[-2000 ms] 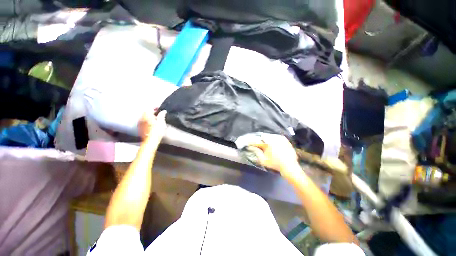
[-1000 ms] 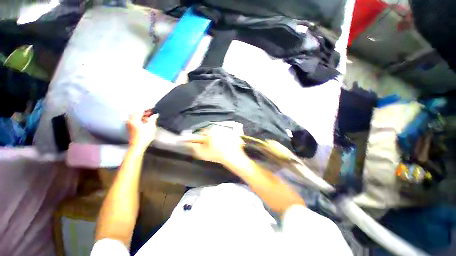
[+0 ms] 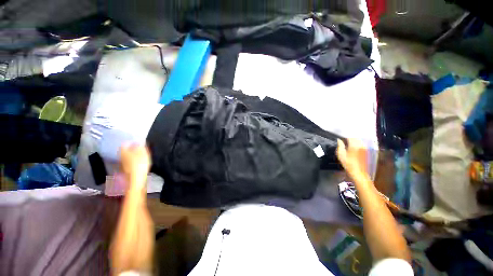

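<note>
A black jacket lies bunched and wrinkled across the front of the white padded table, its lower part hanging over the front edge. A small white label shows near its right end. My left hand is blurred at the jacket's left edge; its fingers cannot be made out. My right hand is at the jacket's right end, fingers closed on the dark cloth's edge. The steam iron rests at the table's right front corner, beside my right forearm and out of my hands.
A blue flat box and more dark garments lie at the back of the table. A small black rectangle and a pink card are at the front left. Pink cloth hangs at left; beige cloth is at right.
My right hand has let go of the iron, now at the table's right end, and moved right to the jacket's end. The jacket has shifted towards me, over the front edge. My left hand moved slightly down.
</note>
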